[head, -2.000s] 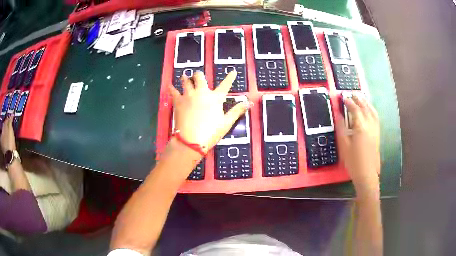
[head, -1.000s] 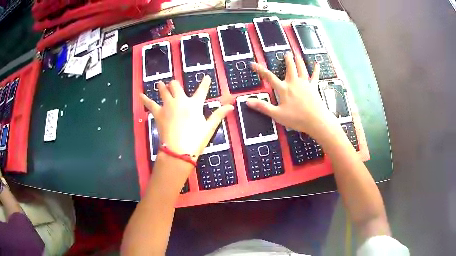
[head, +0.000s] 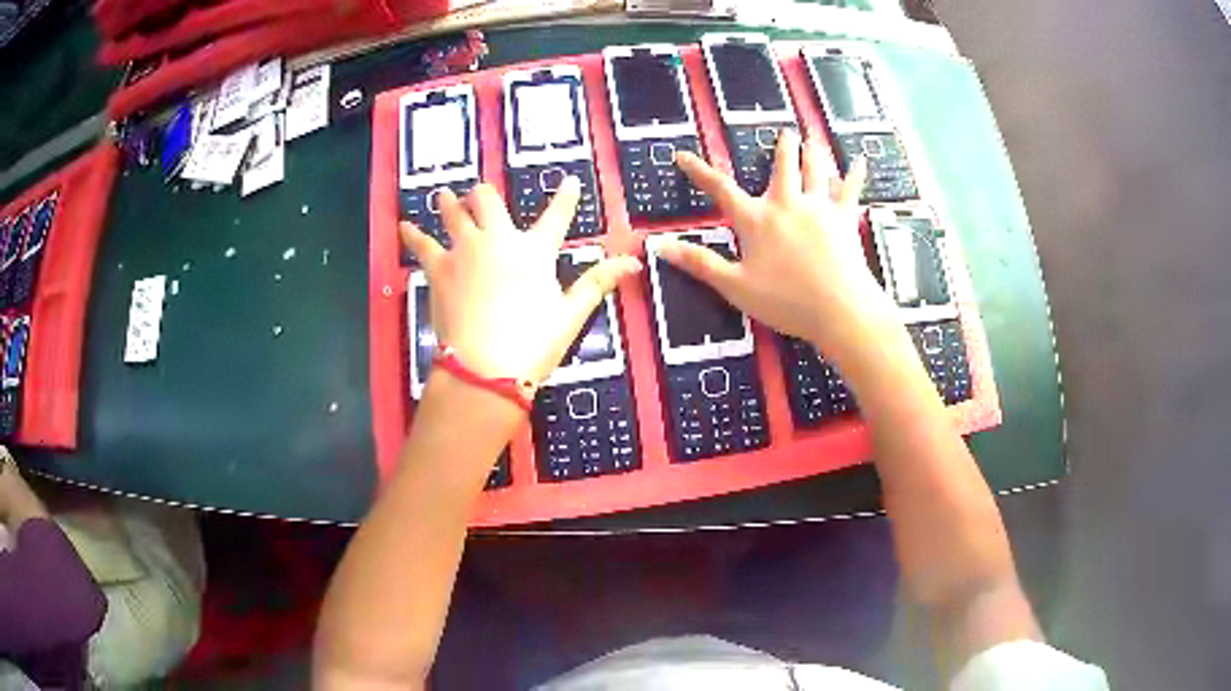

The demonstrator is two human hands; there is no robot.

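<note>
A red phone tray (head: 648,502) holds several keypad phones in two rows. The two top-left phones, such as this keypad phone (head: 545,116), have white lit screens. The other screens are mostly dark or greyish. My left hand (head: 502,286) lies spread over the left phones, fingertips on the keys of the two top-left ones, thumb beside a lower phone's screen. My right hand (head: 797,250) is spread over the middle right, fingertips at the upper phones' keys, thumb at the top of a lower phone (head: 716,392). It partly hides another lower phone.
Loose batteries (head: 243,128) lie in a pile at the far left, and one white battery (head: 145,320) lies alone on the green mat (head: 270,405). Red stacked trays (head: 257,41) are behind. A neighbour's tray (head: 61,324) and a purple sleeve (head: 47,594) are at left.
Over two seconds my right hand has moved from the lower right phone to the middle right. The two top-left screens have turned from dark to white since one second ago. My left hand stays over the left phones.
</note>
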